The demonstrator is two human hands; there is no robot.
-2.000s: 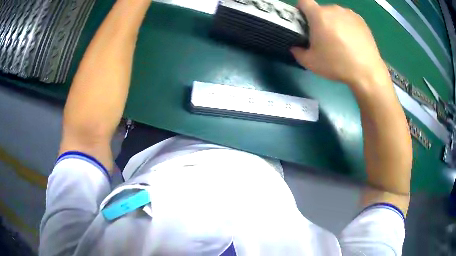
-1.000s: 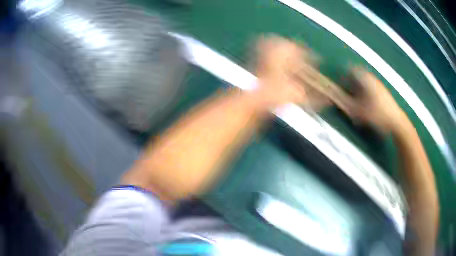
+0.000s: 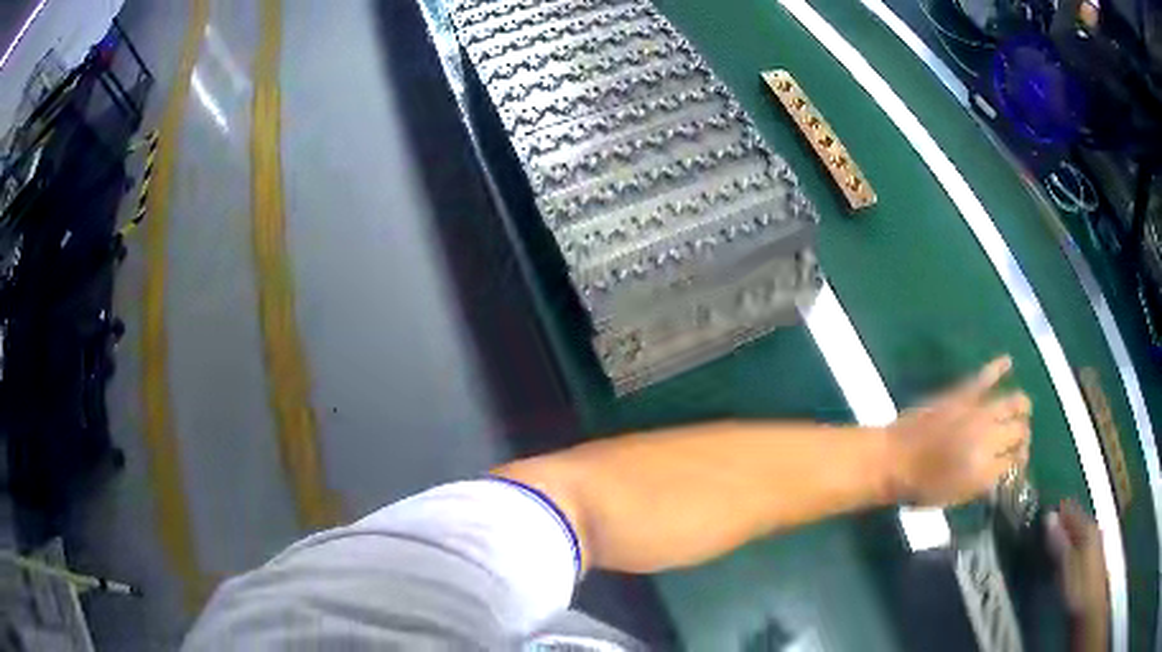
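Note:
My left hand (image 3: pixel 962 439) is at the lower right, over the green bench, one finger stretched out. Its lower fingers are at the end of a small patterned metal piece (image 3: pixel 1016 494); whether they grip it is unclear. My right hand (image 3: pixel 1081 573) is blurred and partly seen at the lower right, beside that piece; its fingers cannot be made out. A patterned metal plate (image 3: pixel 985 592) lies below my left hand, on top of a dark stack, cut off by the lower edge.
A large stack of patterned plates (image 3: pixel 663 166) stands in rows at the bench's left edge. A brass-coloured bar (image 3: pixel 818 138) lies beyond it, and a brownish bar (image 3: pixel 1106 439) lies at the right. Cables and machinery are upper right. A yellow-lined aisle (image 3: pixel 268 255) runs left.
The view has swung left, bringing the large stack and aisle fully in. A second ago both blurred hands were at a tan bar; now none shows between them.

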